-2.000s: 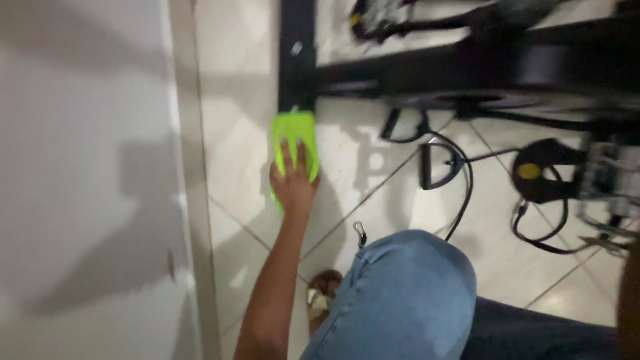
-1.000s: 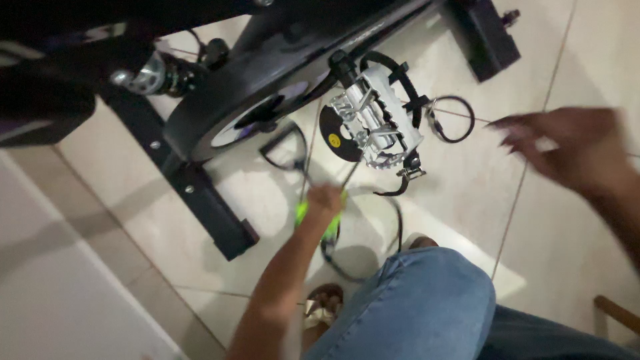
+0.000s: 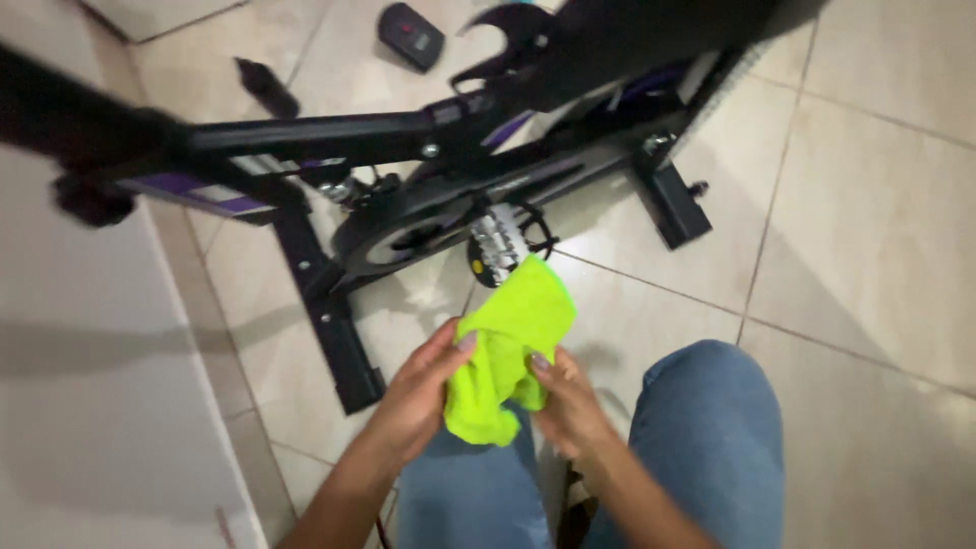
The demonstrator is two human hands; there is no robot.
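Note:
A bright yellow-green cloth (image 3: 518, 313) is held up between both hands above my knees. My left hand (image 3: 423, 389) grips its left edge, thumb on top. On the opposite side, my right hand (image 3: 568, 396) pinches the fabric between thumb and fingers. The cloth's upper corner overlaps the silver pedal (image 3: 499, 240) of a black exercise bike; whether they touch cannot be told. The bike's frame (image 3: 320, 137), black with purple and white markings, runs across the view beyond the hands.
The bike's floor bars stand at left (image 3: 332, 328) and right (image 3: 671, 206) on the tiled floor. A black handheld device (image 3: 412, 36) and another black object (image 3: 267, 88) lie beyond the frame. A white wall (image 3: 91, 366) borders the left side.
Both hands are now together on the cloth; one second ago the right hand was apart, out to the right, and the left held the cloth low near the pedal. The view has shifted.

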